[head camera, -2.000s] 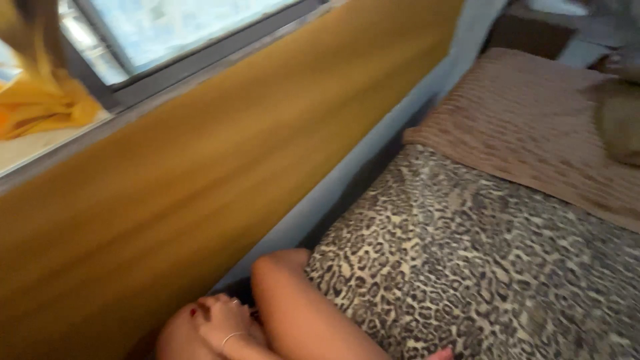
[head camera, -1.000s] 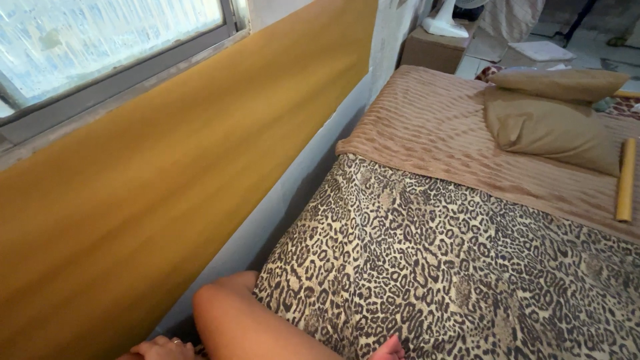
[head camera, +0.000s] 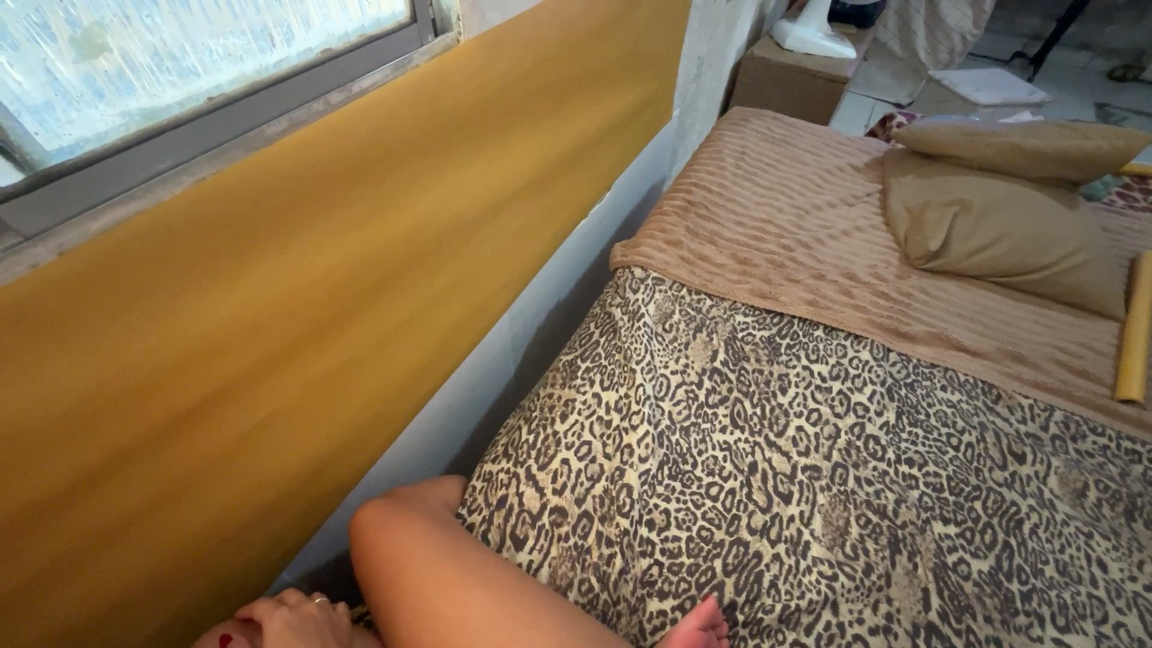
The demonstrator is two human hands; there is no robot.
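My left hand [head camera: 301, 621], with a ring on one finger, lies at the bottom left edge, cut off by the frame. Its fingers rest over bare skin that looks like a knee, and nothing is seen in them. Beside it a bent bare leg [head camera: 468, 576] leans on the edge of a bed with a leopard-print cover [head camera: 765, 468]. The toes of a bare foot [head camera: 702, 625] show on that cover. My right hand is out of view.
A mustard-yellow sheet [head camera: 315, 270] covers the wall under a window [head camera: 198, 63]. On the bed are a brown ribbed blanket [head camera: 774, 198], tan pillows [head camera: 999, 225] and a yellow roll [head camera: 1136, 333]. A box [head camera: 792, 81] bearing a white stand is beyond.
The view has turned to the right, bringing the pillows and the yellow roll into sight. My left hand stays by the knee, now lower in the frame.
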